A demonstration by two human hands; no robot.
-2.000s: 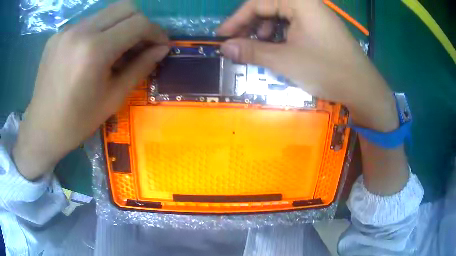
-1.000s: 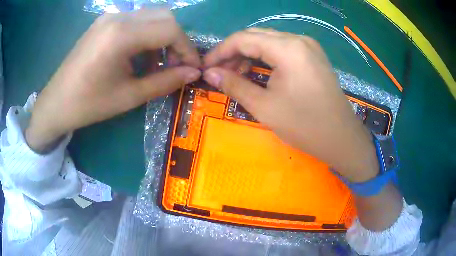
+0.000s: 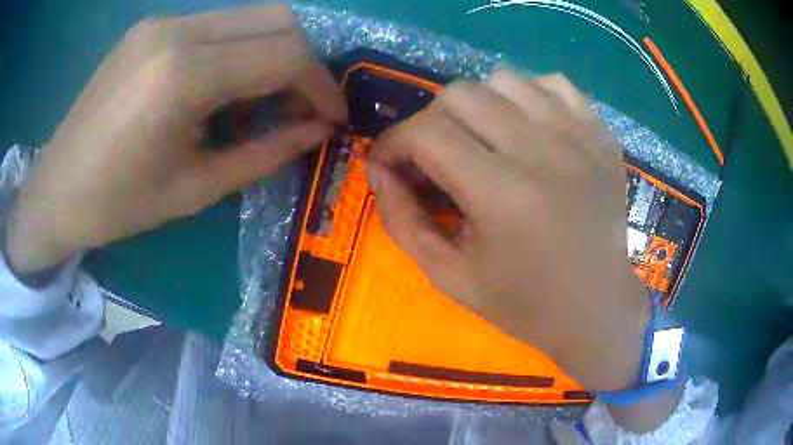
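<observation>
The orange tablet housing (image 3: 452,304) lies turned at an angle on bubble wrap (image 3: 261,252). A black module (image 3: 387,100) sits in its far left corner. My left hand (image 3: 200,122) is at that corner, thumb and forefinger pinched over the left rim. My right hand (image 3: 522,217) is over the housing, its thumb and forefinger close together just below the module. Whether either hand holds a thin cable or part is too small and blurred to tell. My right hand hides most of the circuit board; only its right end (image 3: 642,217) shows.
White loose cables (image 3: 600,26) and an orange pry stick (image 3: 684,100) lie on the green mat (image 3: 556,52) beyond the housing. Yellow tape (image 3: 748,69) curves at the upper right. A blue wrist strap (image 3: 639,396) is on my right wrist.
The housing has turned at an angle and shifted right. My hands have moved from the board's far edge to the far left corner, and my right hand has since drawn slightly away from my left.
</observation>
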